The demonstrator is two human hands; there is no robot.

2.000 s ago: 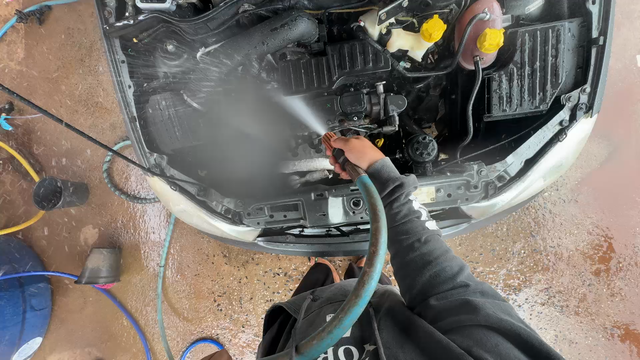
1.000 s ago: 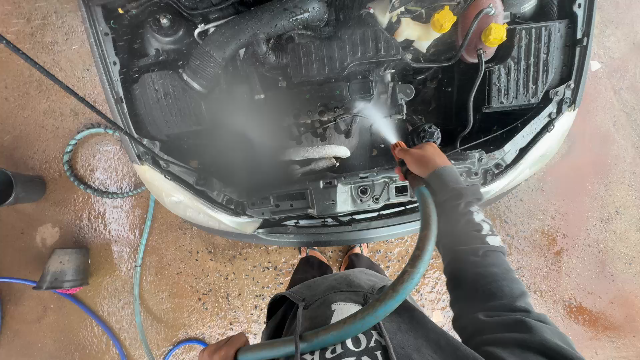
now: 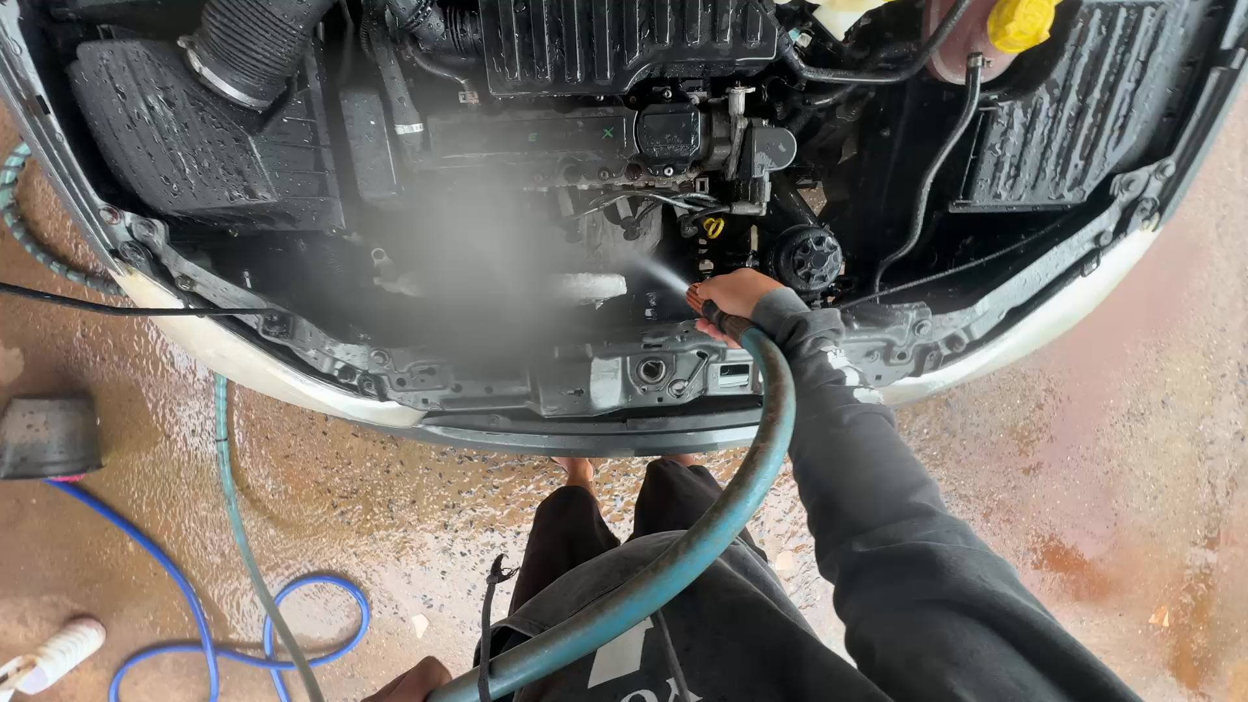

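Note:
My right hand [image 3: 736, 297] grips a copper-coloured spray nozzle [image 3: 698, 300] at the end of a thick blue-green hose [image 3: 721, 536], just above the front crossmember [image 3: 624, 375] of an open car engine bay. A white jet [image 3: 655, 273] leaves the nozzle toward the left and spreads into mist [image 3: 487, 244] that hides part of the engine's front. At the bottom edge, my left hand [image 3: 414, 681] is partly in view against the lower part of the hose; its fingers are mostly hidden. The wet engine [image 3: 585, 136] and its black ribbed cover [image 3: 629, 44] lie beyond the nozzle.
A yellow cap [image 3: 1022, 21] tops the coolant tank at upper right. A thin black rod [image 3: 136, 309] crosses the left fender. On the wet floor lie a blue hose [image 3: 195, 604], a thin green hose [image 3: 234, 497], a dark bucket [image 3: 51, 437] and a white bottle [image 3: 68, 651].
My right hand, with the nozzle, first moved right along the front of the engine bay. The jet, earlier aimed up and left from there, still sprays left. The view is now closer to the engine.

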